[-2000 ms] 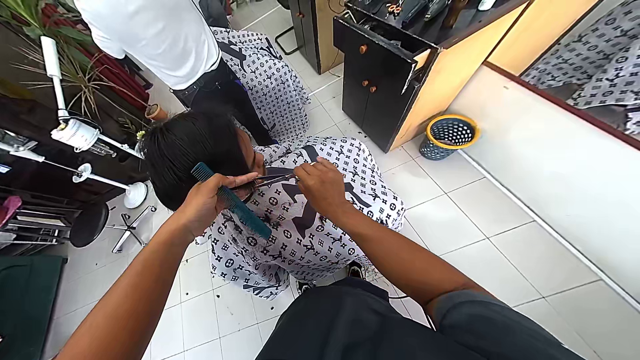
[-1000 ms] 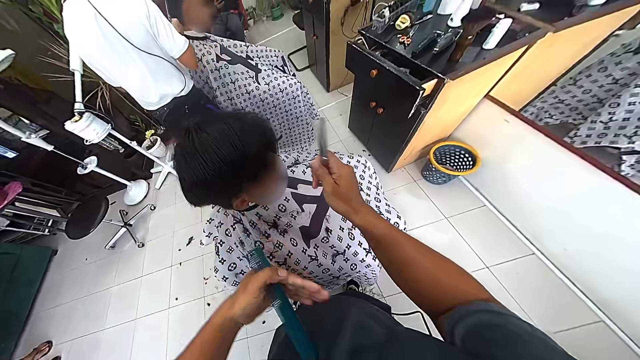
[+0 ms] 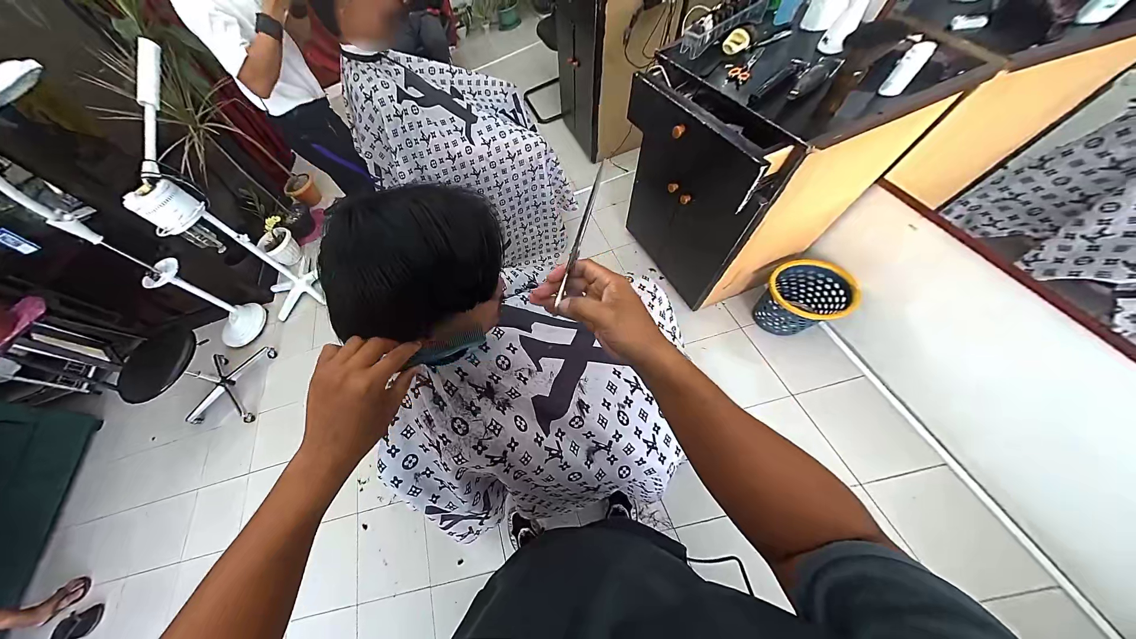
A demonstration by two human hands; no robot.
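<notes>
A seated person with straight black hair (image 3: 413, 257) wears a white patterned barber's cape (image 3: 550, 417) with dark hair clippings on it. My left hand (image 3: 359, 390) grips a teal hair comb (image 3: 448, 346), which lies against the lower side of the head, by the jaw and neck. Over the cape, in front of the person's face, my right hand (image 3: 603, 306) holds thin metal haircutting scissors (image 3: 581, 231) with the blades pointing up, apart from the hair. Whether the blades are parted cannot be told.
Ahead, a co-worker in a white shirt (image 3: 293, 67) stands by another caped person (image 3: 453, 133). At right are a black cabinet (image 3: 683, 186) with clippers on top and a plastic basket (image 3: 803, 302). Lamp stands (image 3: 169, 209) and a round stool (image 3: 158, 364) stand at left.
My left hand has risen with the comb from low over the cape to the side of the head. The scissors, at the face two seconds ago, are now held upright away from it.
</notes>
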